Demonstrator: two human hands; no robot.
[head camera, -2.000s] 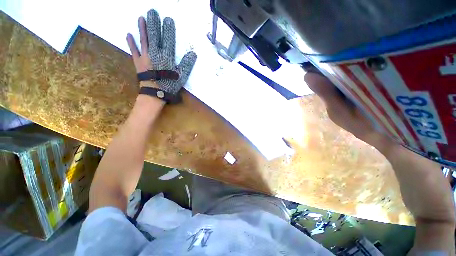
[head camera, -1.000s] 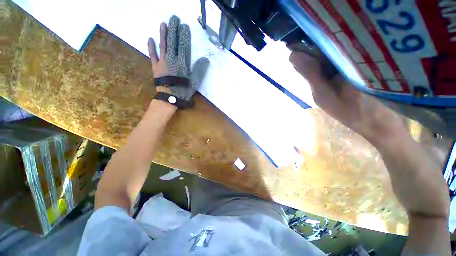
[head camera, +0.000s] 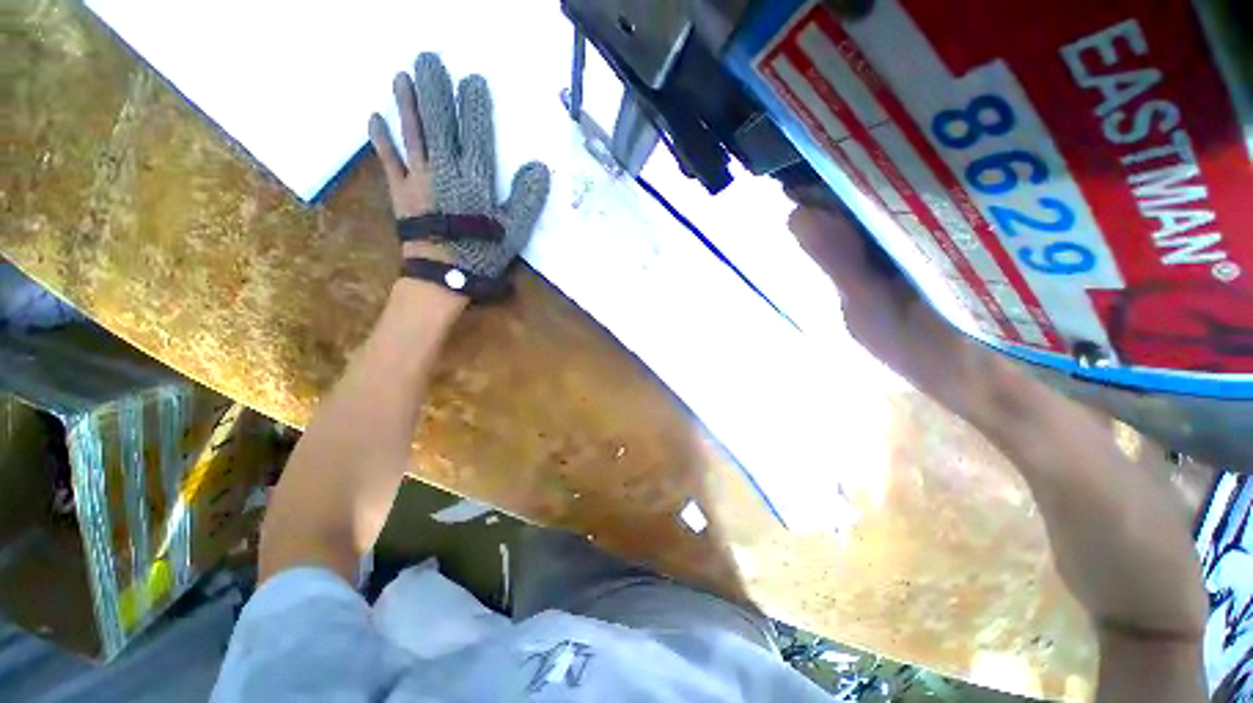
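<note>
The cutting machine (head camera: 1017, 179) fills the upper right, its dark motor body and red-white label over the fabric lay. Its upright metal guard (head camera: 625, 137) stands at the near end of a dark cut line in the white-topped lay (head camera: 660, 323). My left hand (head camera: 460, 179), in a chainmail glove covering some fingers, lies flat on the lay's near edge, fingers spread, left of the guard. My right hand (head camera: 866, 275) is closed around the machine's dark handle, partly hidden by the motor body. The knife's contact with the lay is hidden or too bright to tell.
The worn brown table (head camera: 550, 426) curves below the lay. A small white scrap (head camera: 691, 516) lies near its front edge. A taped cardboard box (head camera: 131, 508) stands on the floor at the lower left. Scraps lie on the floor below the table.
The machine and my right hand have moved up-left along the lay, and the label shows more fully. My left hand is closer to the notch in the lay's edge. The view has shifted.
</note>
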